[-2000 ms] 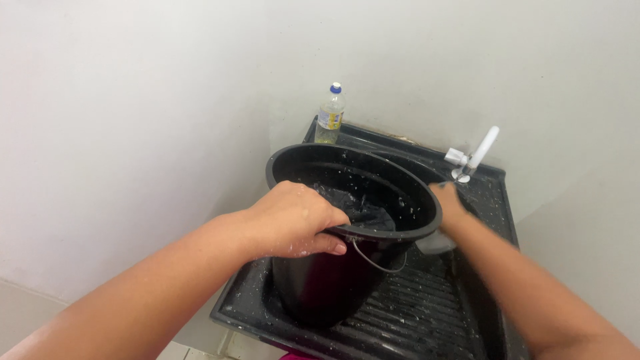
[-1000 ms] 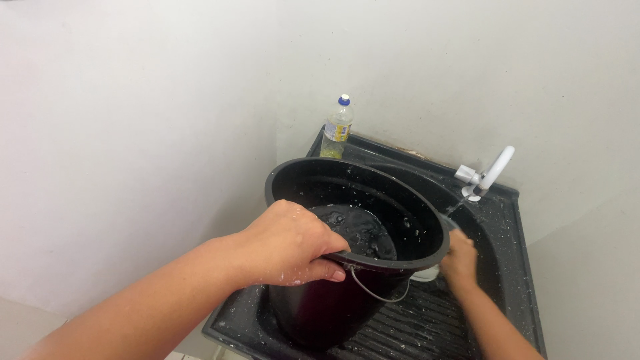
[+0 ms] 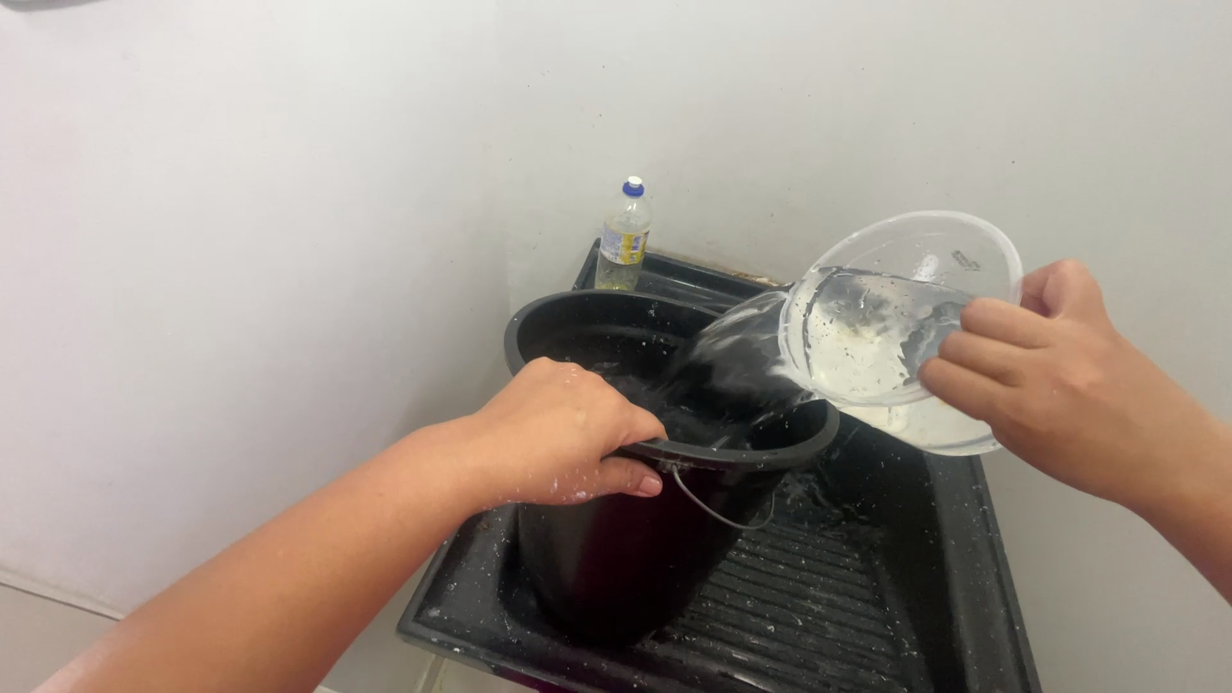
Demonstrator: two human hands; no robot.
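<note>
My left hand (image 3: 568, 433) grips the near rim of a black plastic bucket (image 3: 616, 558), its thumb outside and its fingers over the edge. The bucket stands on the ribbed part of a black laundry sink (image 3: 799, 597), with its wire handle (image 3: 722, 515) hanging down in front. On the right, my right hand (image 3: 1039, 375) holds a clear plastic tub (image 3: 905, 308) tilted over the bucket's right rim. Water (image 3: 736, 356) pours from the tub into the bucket. What lies at the bottom of the bucket is hidden.
A clear bottle (image 3: 624, 245) with a blue and white cap stands at the sink's back left corner. Pale walls (image 3: 818, 115) rise behind and to the left. Floor tiles show below the sink's front edge. The tap seen earlier is out of sight behind the tub.
My right hand has come up from the sink beside the bucket, bringing the tub above the rim, and water now streams out. My left hand has stayed on the bucket rim.
</note>
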